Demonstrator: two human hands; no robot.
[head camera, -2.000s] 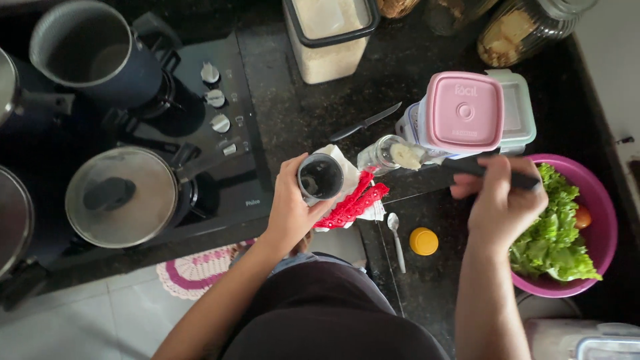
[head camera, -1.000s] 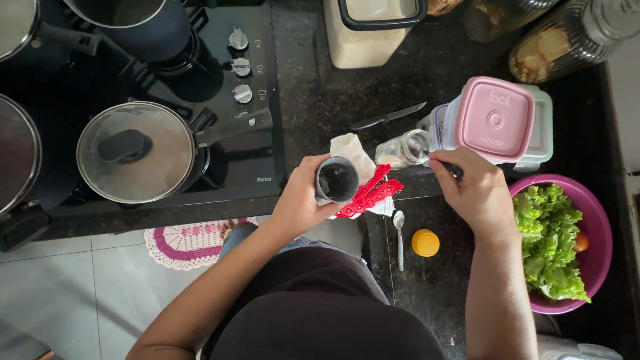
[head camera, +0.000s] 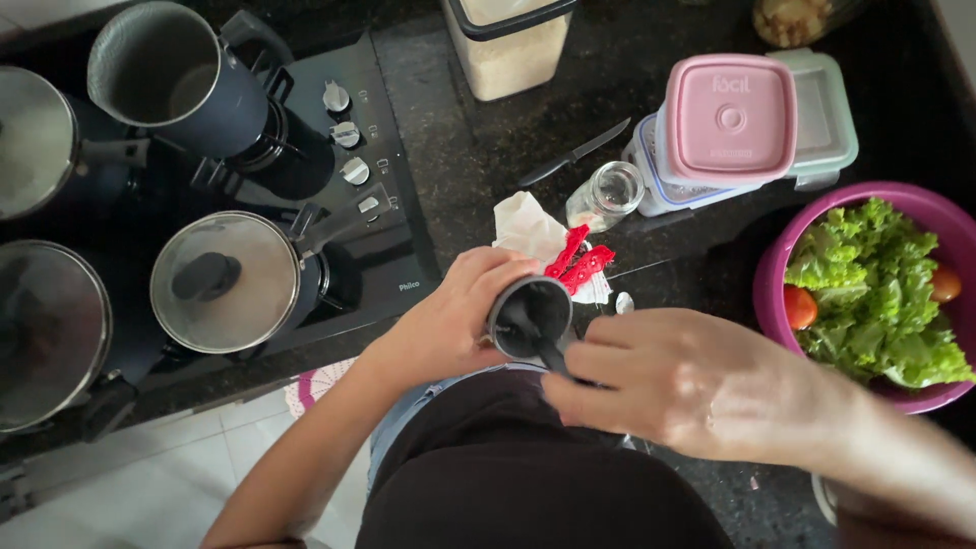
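My left hand (head camera: 457, 313) is wrapped around a dark cup (head camera: 530, 316) held upright over the counter's front edge. My right hand (head camera: 671, 381) grips the black handle of a utensil (head camera: 555, 358), whose far end is inside the cup; its tip is too dark to make out. Just behind the cup lie a white cloth (head camera: 530, 225) and a red trim with small dots (head camera: 583, 267). An open glass jar (head camera: 614, 189) with pale residue stands beyond them. The bowl of a metal spoon (head camera: 624, 303) shows behind my right hand, which hides the rest.
A knife (head camera: 576, 152) lies behind the jar, near stacked lidded containers (head camera: 730, 118). A purple bowl (head camera: 774, 282) of lettuce and tomatoes is at right. Pots, one a lidded saucepan (head camera: 225, 282), stand on the cooktop (head camera: 366, 252) at left. A tall container (head camera: 507, 61) stands at the back.
My right hand has moved from the glass jar to the dark cup, bringing the black-handled utensil into it. My left hand still holds the cup. The yellow lid seen earlier is now out of sight.
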